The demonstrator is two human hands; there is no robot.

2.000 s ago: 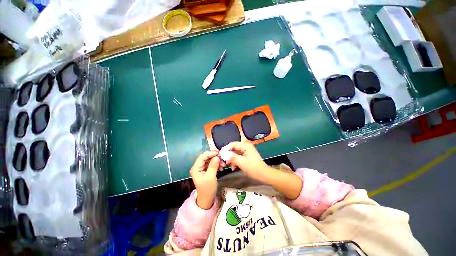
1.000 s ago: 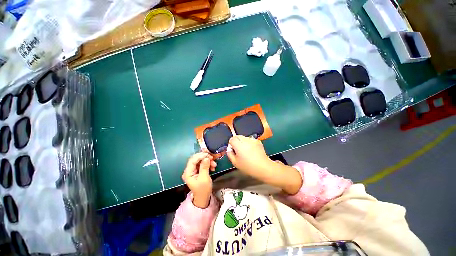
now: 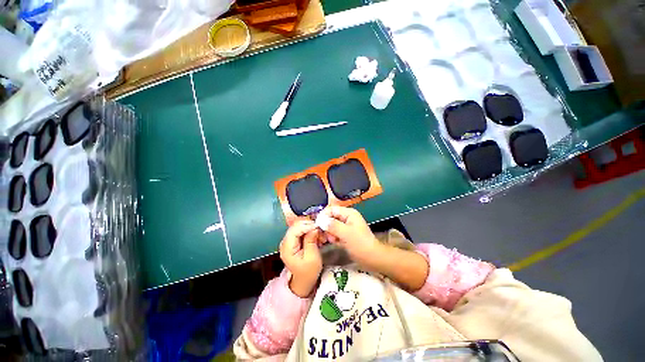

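An orange fixture (image 3: 329,177) lies near the mat's front edge with two black rounded-square parts in it, a left one (image 3: 307,194) and a right one (image 3: 349,177). My right hand (image 3: 350,230) pinches a small white piece (image 3: 323,221), perhaps tissue, just below the left part. My left hand (image 3: 303,247) is beside it with fingertips together, almost touching the right fingertips. Anything between the left fingertips is too small to tell. Beyond the fixture lie a thin white stick (image 3: 312,129), a white-handled pointed tool (image 3: 281,114) and a small white squeeze bottle (image 3: 382,92).
A tall stack of clear-and-white trays (image 3: 67,272) with black parts stands at left. A white tray (image 3: 433,42) with several black parts lies at right, with open white boxes (image 3: 578,67) beyond. A tissue wad (image 3: 363,69) and yellow tape roll (image 3: 229,37) are at the back.
Since one second ago, my right hand has drawn back from the left part's lower edge, and my left hand has moved right to meet it. The fixture and tools lie as before; the view has shifted slightly.
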